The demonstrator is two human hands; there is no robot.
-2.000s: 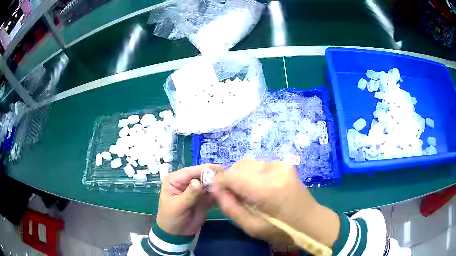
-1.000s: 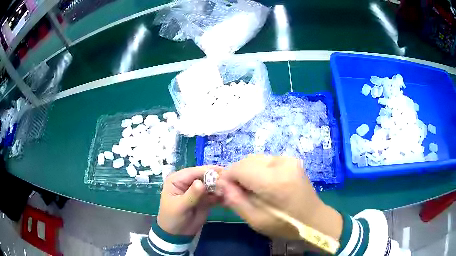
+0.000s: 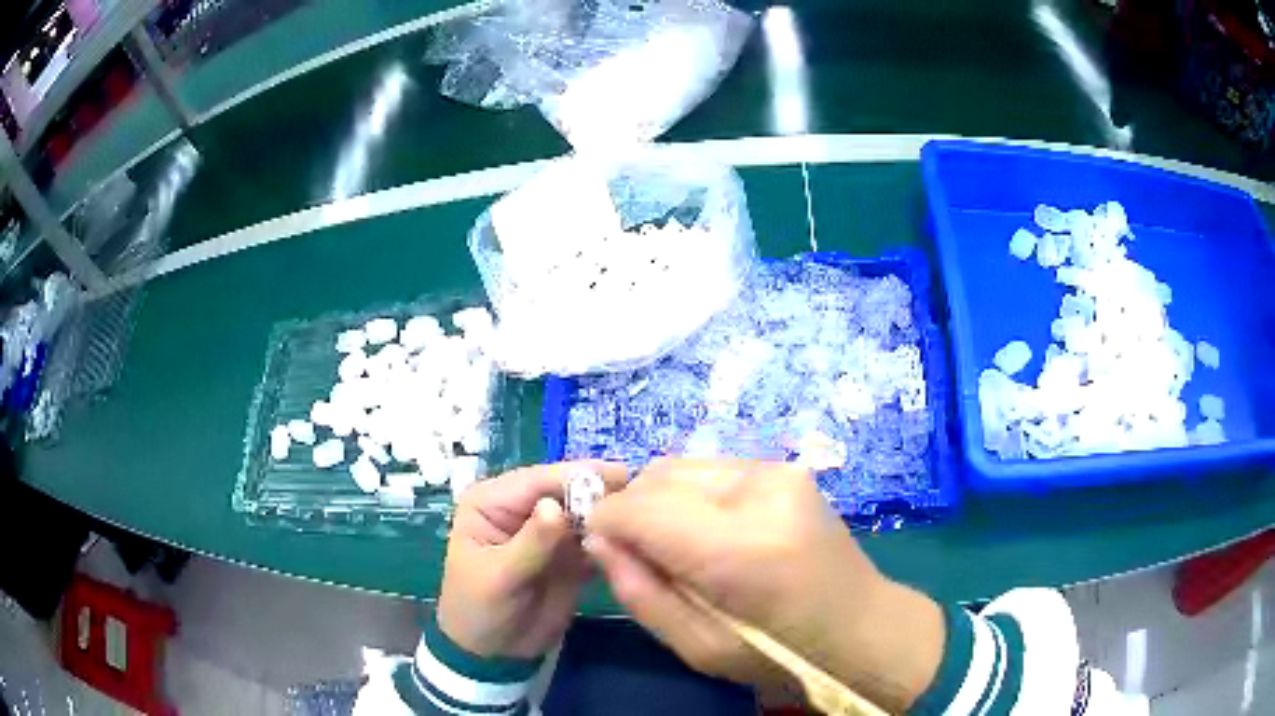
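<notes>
My left hand (image 3: 512, 560) holds a small clear plastic housing (image 3: 583, 492) upright between thumb and fingertips; white bits show inside it. My right hand (image 3: 762, 567) grips a thin tan bamboo stick (image 3: 783, 657), its wider end pointing down to the right. Its fingertips are at the housing, and they hide the stick's working tip. Both hands are just in front of the blue shallow crate (image 3: 555, 420) of clear housings.
A clear ribbed tray (image 3: 301, 483) with white blocks lies left. An open bag (image 3: 615, 301) of small white inserts stands behind the crate, a crumpled clear bag (image 3: 650, 70) beyond. A large blue bin (image 3: 1000, 189) with translucent white covers is right. Red stool (image 3: 115, 643) lower left.
The right hand and stick shift slightly at the housing, and the stick's wide end sits lower and further left than a second ago. The left hand keeps its hold.
</notes>
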